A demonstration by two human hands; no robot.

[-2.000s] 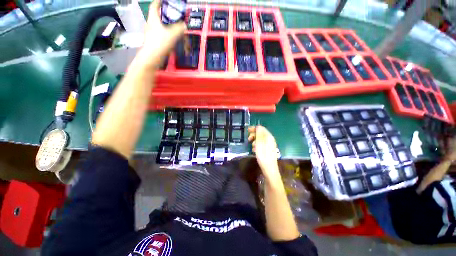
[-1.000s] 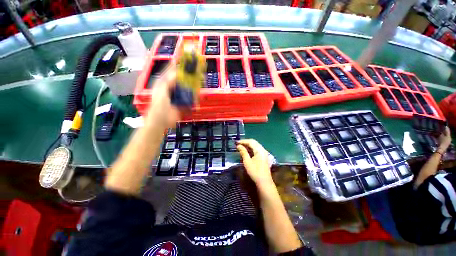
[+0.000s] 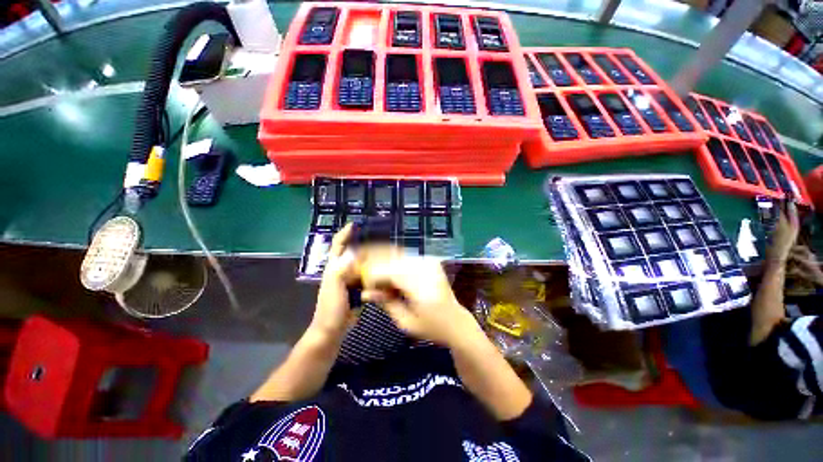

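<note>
My left hand [image 3: 340,281] is shut on a dark keypad phone [image 3: 372,231], held upright above my lap at the bench edge. My right hand [image 3: 413,287] is at the front of the phone, its fingers blurred; a bit of yellow shows between the hands. Whether my right fingers grip anything is hidden. Behind them the clear lens tray [image 3: 454,251] with black-framed lenses lies on the bench, partly covered by my hands. The stacked red phone tray [image 3: 397,132] behind it holds phones, with one back-row pocket empty.
A lens tray stack [image 3: 577,275] and more red phone trays [image 3: 623,152] are at right. A lone phone [image 3: 207,179], black hose [image 3: 152,99] and beige oval head [image 3: 112,254] are at left. Yellow liner waste [image 3: 511,314] lies below the bench. Another person's hand [image 3: 783,236] is at far right.
My left hand has brought the phone down from over the red tray to the bench edge. My right hand has moved left from the lens tray's right side to the phone.
</note>
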